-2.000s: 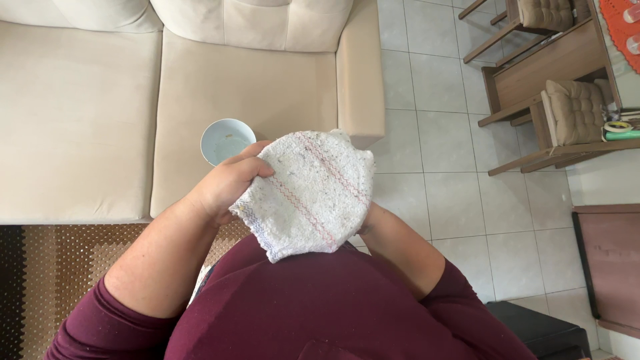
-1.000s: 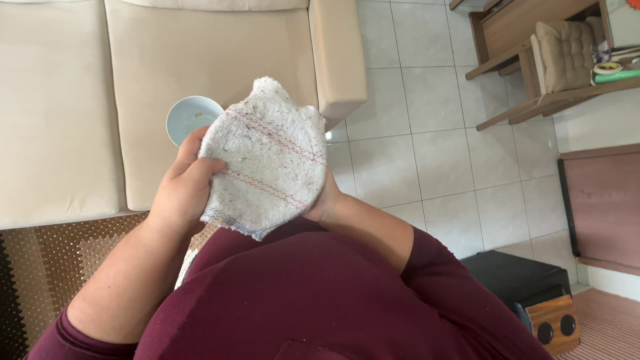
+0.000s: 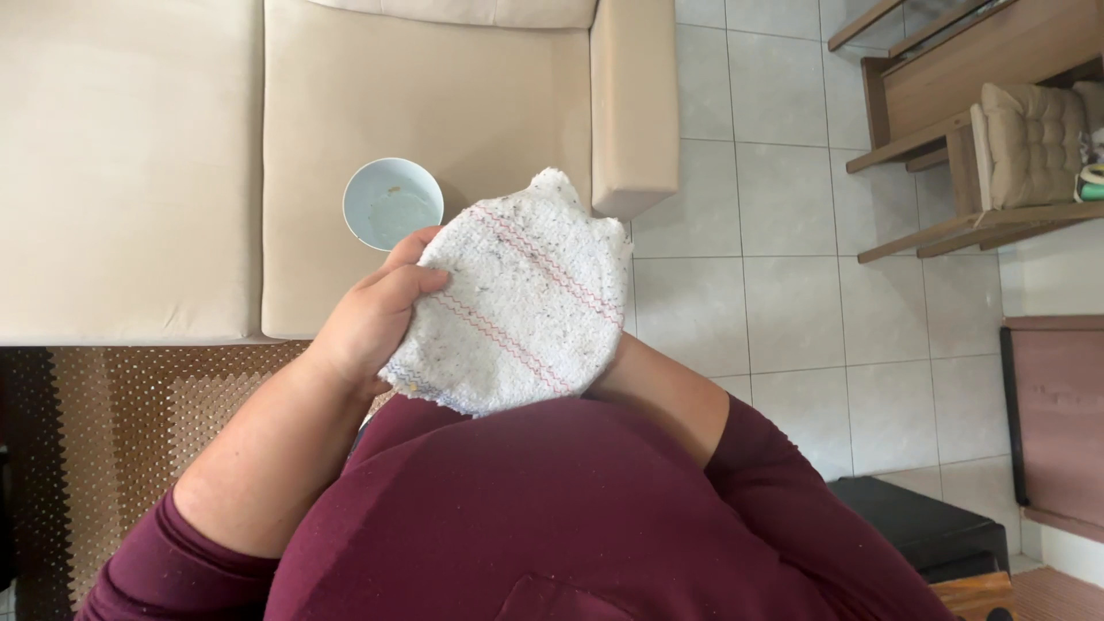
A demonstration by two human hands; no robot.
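Observation:
A white speckled cloth [image 3: 526, 302] with red zigzag stripes and blue stitching along its lower left edge is held up in front of my belly, rounded as if draped over something. What lies beneath it cannot be seen. My left hand [image 3: 371, 310] grips its left side, thumb on top and fingers behind. The cloth covers my right hand; only the wrist and forearm show at its lower right. Just beyond my left hand, a pale blue bowl [image 3: 393, 207] with small bits inside rests on the beige sofa seat [image 3: 492, 103].
The sofa's armrest [image 3: 634, 112] stands beyond the cloth, with a tiled floor [image 3: 793, 302] to its right. Wooden chairs with a tufted cushion [image 3: 1031, 142] are at the upper right. A black box-like object [image 3: 927, 517] is at the lower right, and a brown patterned rug [image 3: 129, 431] at the lower left.
My left hand keeps its grip on the cloth's left side. The cloth is turned somewhat compared with two seconds ago. The view has shifted.

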